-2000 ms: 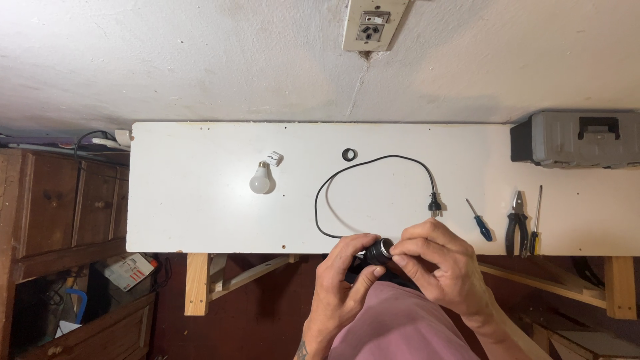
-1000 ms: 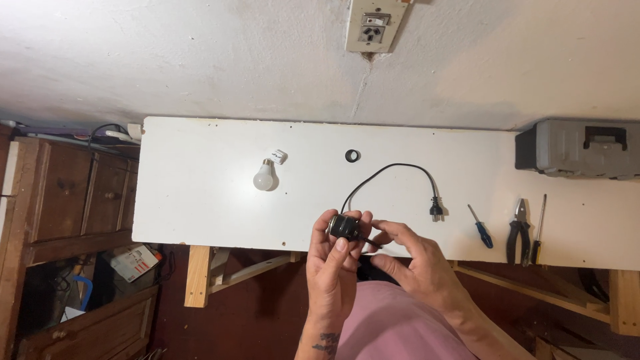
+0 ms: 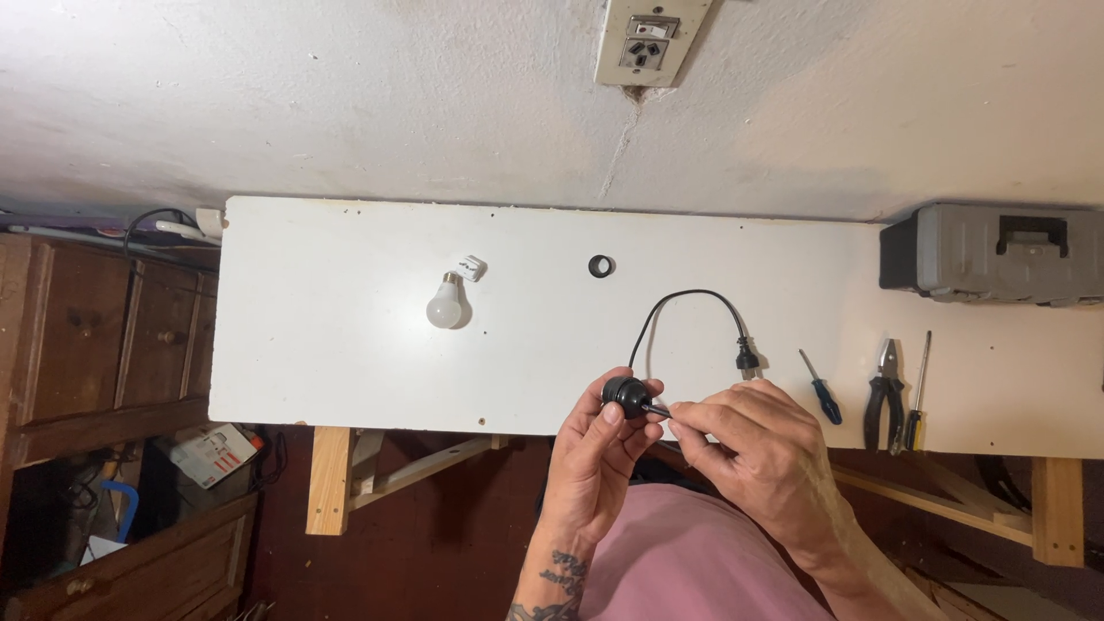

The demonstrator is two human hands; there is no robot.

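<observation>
My left hand [image 3: 601, 453] holds a black lamp socket [image 3: 625, 397] in its fingers, near the front edge of the white table. From the socket's right end a black cable [image 3: 660, 411] comes out, pinched between the thumb and fingers of my right hand [image 3: 750, 444]. The cord's loop [image 3: 690, 292] lies on the table and ends in a black plug [image 3: 747, 355] just above my right hand. A black ring [image 3: 601, 266] lies farther back. To the left, a white light bulb [image 3: 444, 304] rests beside a small white piece [image 3: 471, 268].
On the right of the white table [image 3: 345, 362] lie a blue-handled screwdriver [image 3: 824, 392], pliers [image 3: 885, 397] and a yellow-handled screwdriver [image 3: 919, 392]. A grey toolbox [image 3: 1005, 259] stands behind them. A wall outlet [image 3: 645, 53] is above; wooden drawers [image 3: 82, 332] stand at left.
The socket has turned in my left hand, its cable end now toward the right. My right hand, apart from the cable a second ago or only near it, now pinches it.
</observation>
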